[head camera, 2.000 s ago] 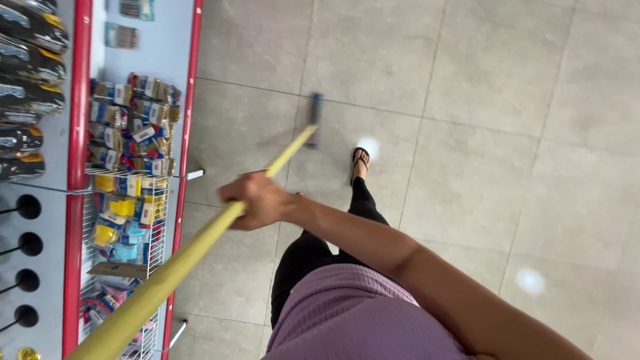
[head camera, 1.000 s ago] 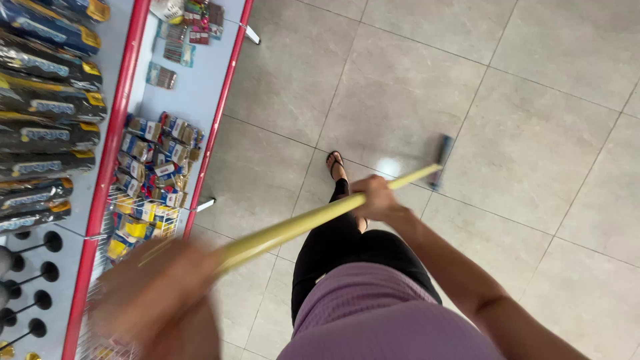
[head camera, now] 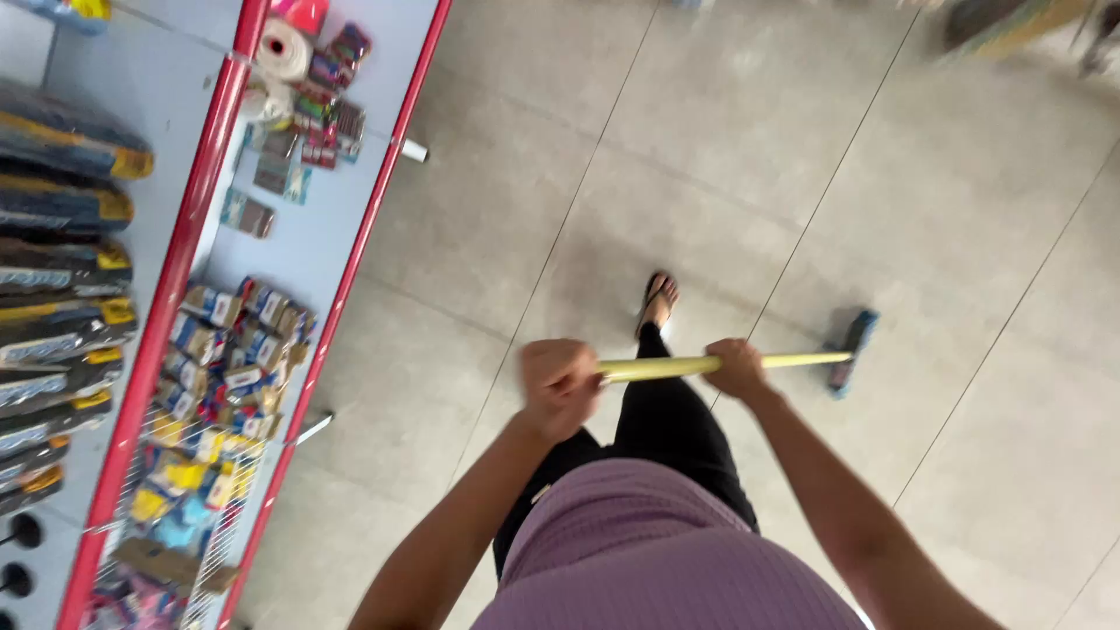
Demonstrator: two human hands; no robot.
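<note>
A broom with a yellow handle (head camera: 661,368) lies across the view in front of my body. My left hand (head camera: 560,385), at the view's centre, is closed around the upper end of the handle and slightly blurred. Farther down the handle, toward the right, my right hand (head camera: 738,367) grips it. The blue broom head (head camera: 851,353) rests on the tiled floor (head camera: 945,262) to the right of my right hand. One foot in a black flip-flop (head camera: 658,299) shows just above the handle; the other foot is hidden.
Store shelves with red edges (head camera: 188,219) run down the left side, holding packed goods (head camera: 236,359) and a wire basket (head camera: 223,525). White shelf feet (head camera: 416,150) stick out over the floor. A blurred object (head camera: 1006,26) stands at the top right.
The broom head has moved right, away from the shelves. My left hand, over the shelves at the lower left one second ago, is now in front of my body.
</note>
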